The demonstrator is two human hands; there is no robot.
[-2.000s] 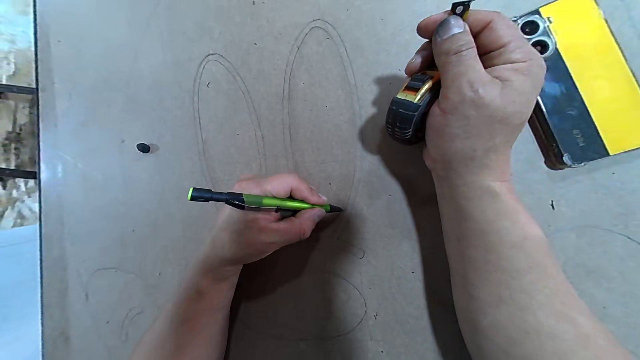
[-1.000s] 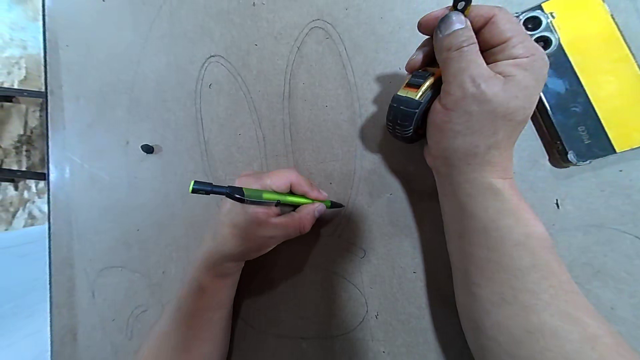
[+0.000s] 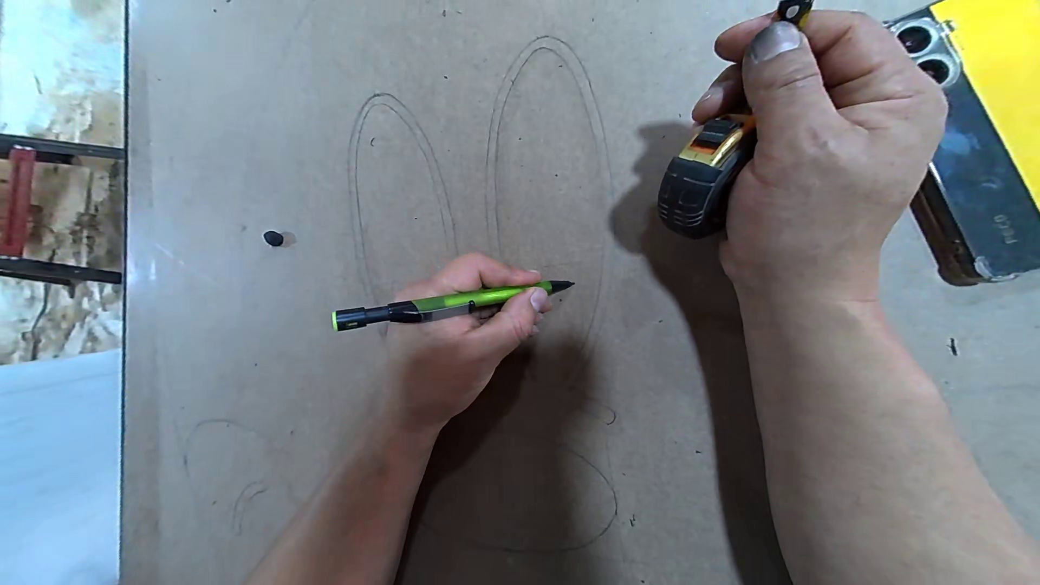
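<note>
My left hand point(image 3: 467, 341) grips a green and black mechanical pencil point(image 3: 443, 304), its tip pointing right, over the right pencilled loop near its lower part. The drawing on the brown board point(image 3: 244, 341) shows two tall double-lined loops point(image 3: 546, 42) and a rounded curve point(image 3: 615, 504) below, partly hidden by my left hand and shadow. My right hand point(image 3: 829, 138) holds a black and orange tape measure point(image 3: 703, 179) at the right, with a small black end piece point(image 3: 795, 11) pinched between thumb and fingers.
A phone point(image 3: 987, 175) with a yellow panel lies at the upper right, partly behind my right hand. A small black lump point(image 3: 274, 238) rests on the board at the left. Beyond the board's left edge are dark bars, a red strip point(image 3: 18, 203) and a pale sheet point(image 3: 61, 463).
My left hand and the pencil have moved up and slightly left, off the lower right side of the right loop. My right hand still holds the tape measure in about the same place.
</note>
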